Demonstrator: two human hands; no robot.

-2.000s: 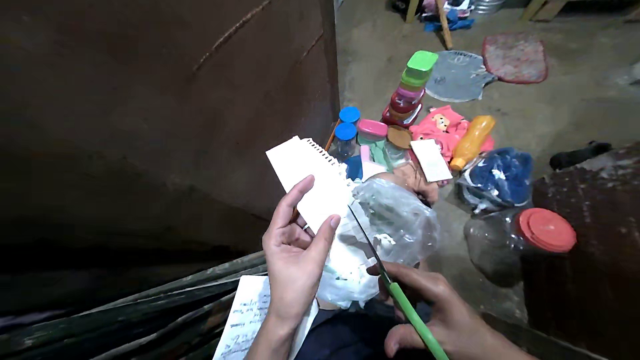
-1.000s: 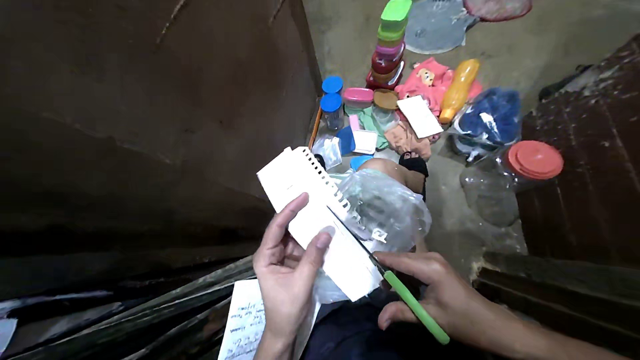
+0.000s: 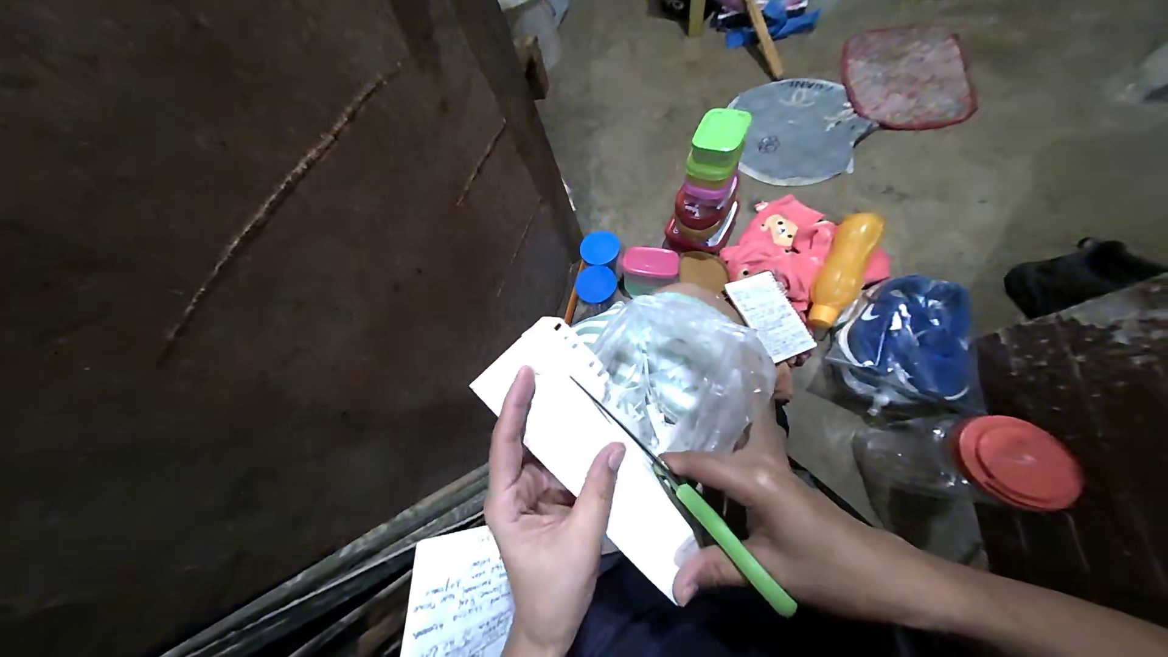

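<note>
My left hand (image 3: 552, 520) grips white paper sheets (image 3: 584, 438) between its thumb and fingers; their upper edge has torn spiral-binding holes. My right hand (image 3: 766, 511) holds scissors with green handles (image 3: 735, 552), the blades lying along the right edge of the paper. One fingertip of that hand is at the paper's lower corner. Just beyond the hands is a clear plastic bag (image 3: 684, 365) with white scraps in it. A handwritten sheet (image 3: 461, 593) lies below my left wrist, partly hidden.
A brown panel (image 3: 274, 274) rises on the left. Ahead on the floor are stacked food containers (image 3: 707, 182), a small notebook (image 3: 771, 315), an orange bottle (image 3: 847, 269), pink cloth (image 3: 789, 233) and a bagged blue item (image 3: 912, 338). A red-lidded jar (image 3: 1017, 461) stands at right.
The scissors and my right hand stay at the paper's right edge throughout. The view has shifted, and the paper remains in my left hand.
</note>
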